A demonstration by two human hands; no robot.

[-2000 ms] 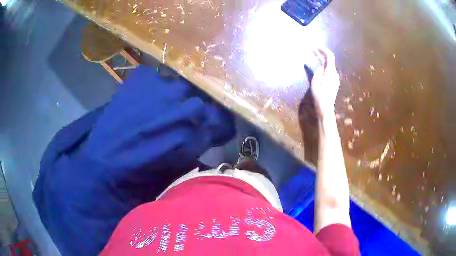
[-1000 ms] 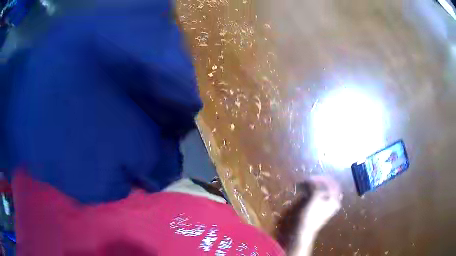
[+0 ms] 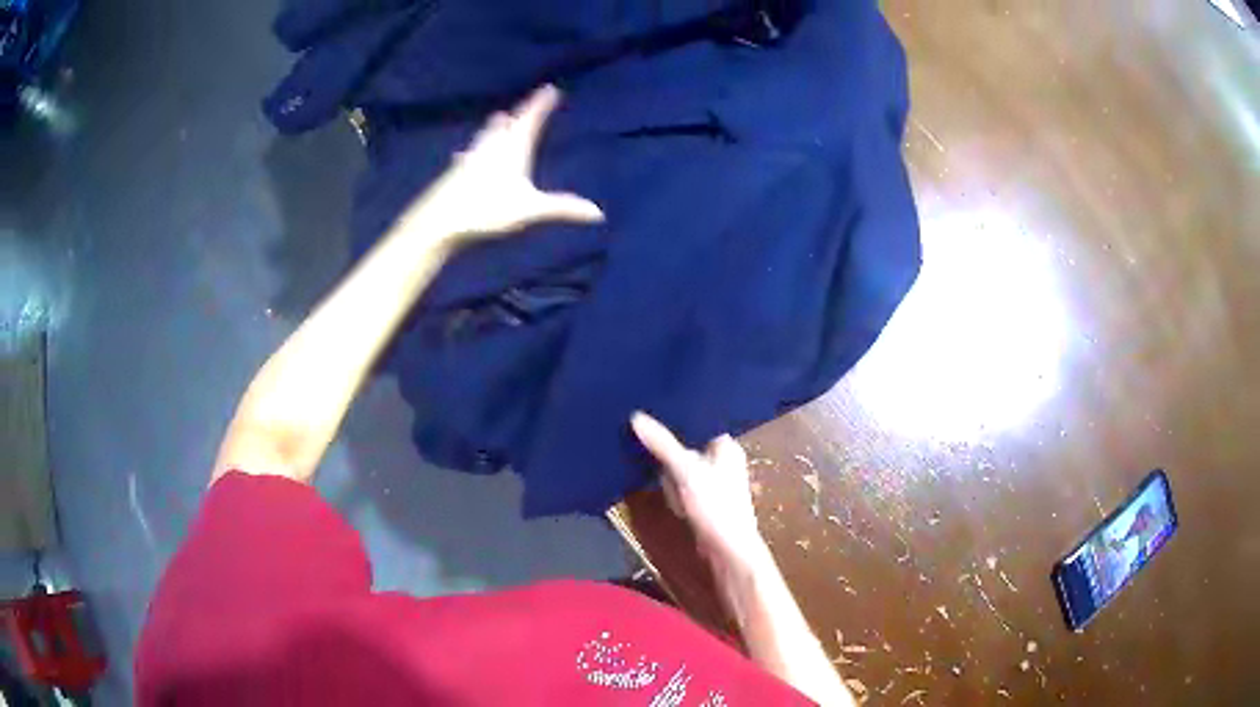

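Observation:
A navy garment [image 3: 719,263] with sleeves and a slit-like pocket line lies spread over the table's left edge, partly hanging over the floor side. Shiny dark lining [image 3: 532,301] shows in its opening. My left hand [image 3: 504,180] is over the garment's left part, thumb and fingers spread, gripping nothing visible. My right hand [image 3: 702,477] is at the garment's lower edge, thumb on top of the cloth; its other fingers are mostly hidden, and the edge appears pinched in it.
The worn brown wooden table [image 3: 953,553] fills the right side, with a bright glare spot. A lit smartphone [image 3: 1117,548] lies on it at the lower right. Grey floor [image 3: 152,304] is at the left, with a red object [image 3: 53,638] at the lower left.
The garment has moved from my left side and front onto the table edge and is spread out. My left hand has come into view, and my right hand has moved from bare table to the garment.

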